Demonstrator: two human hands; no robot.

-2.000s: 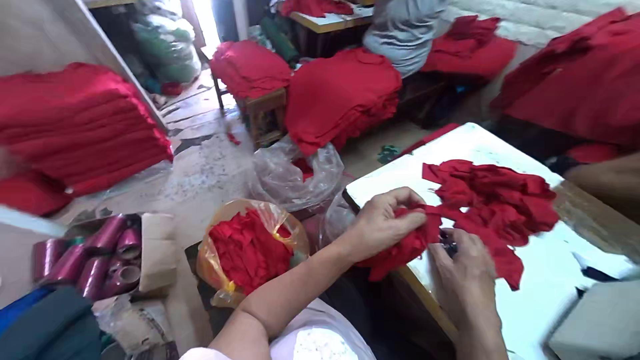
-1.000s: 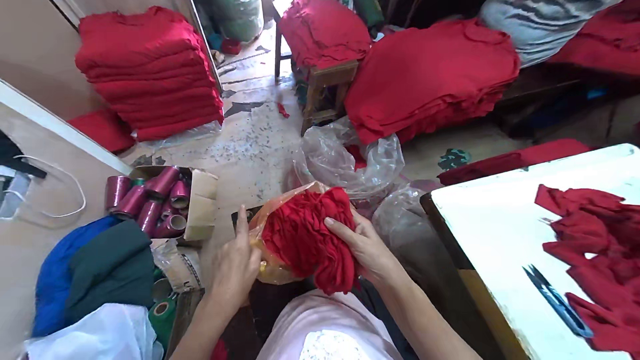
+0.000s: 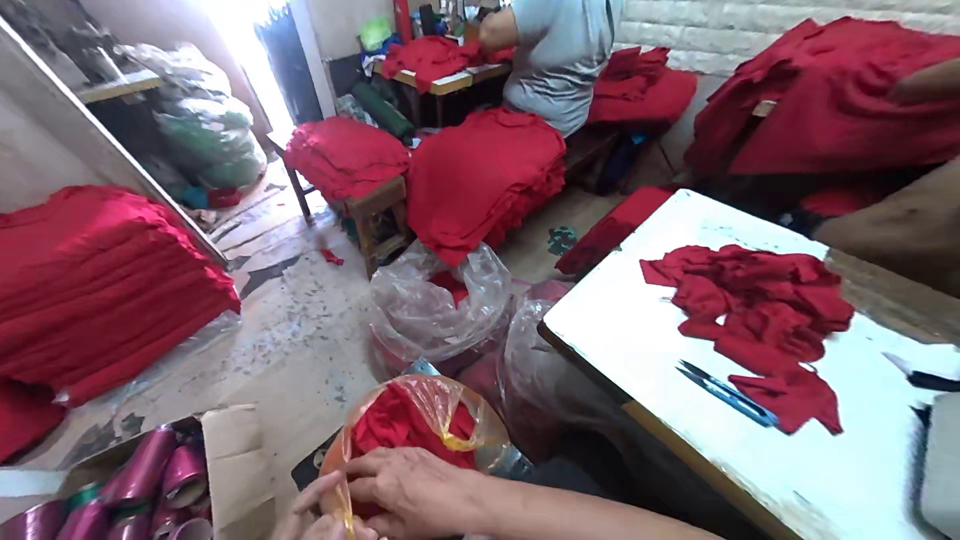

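Both hands are at the near rim of an orange-tinted plastic bag (image 3: 489,429) that holds red fabric pieces (image 3: 409,418). My left hand (image 3: 319,514), partly cut off by the bottom edge, pinches the bag's gathered film. My right hand (image 3: 416,487) reaches across the bag opening, its fingers at the same rim; its fingertips are partly hidden. On the white tabletop (image 3: 630,300) at the right lie crumpled red fabric pieces (image 3: 757,300), with blue-handled thread snips (image 3: 727,394) beside them.
A cardboard box (image 3: 238,465) of magenta thread cones (image 3: 146,465) stands at lower left. Stacked red fabric (image 3: 97,292) is behind it. A clear plastic bag (image 3: 431,322) sits before a wooden stool (image 3: 379,217). A person (image 3: 559,64) sits at a far table; another person's arm (image 3: 900,225) is at right.
One second ago both hands held a bundle of red fabric at the bag; now the fabric lies in the bag and the hands are at its rim. The snips, in hand two seconds ago, lie on the table.
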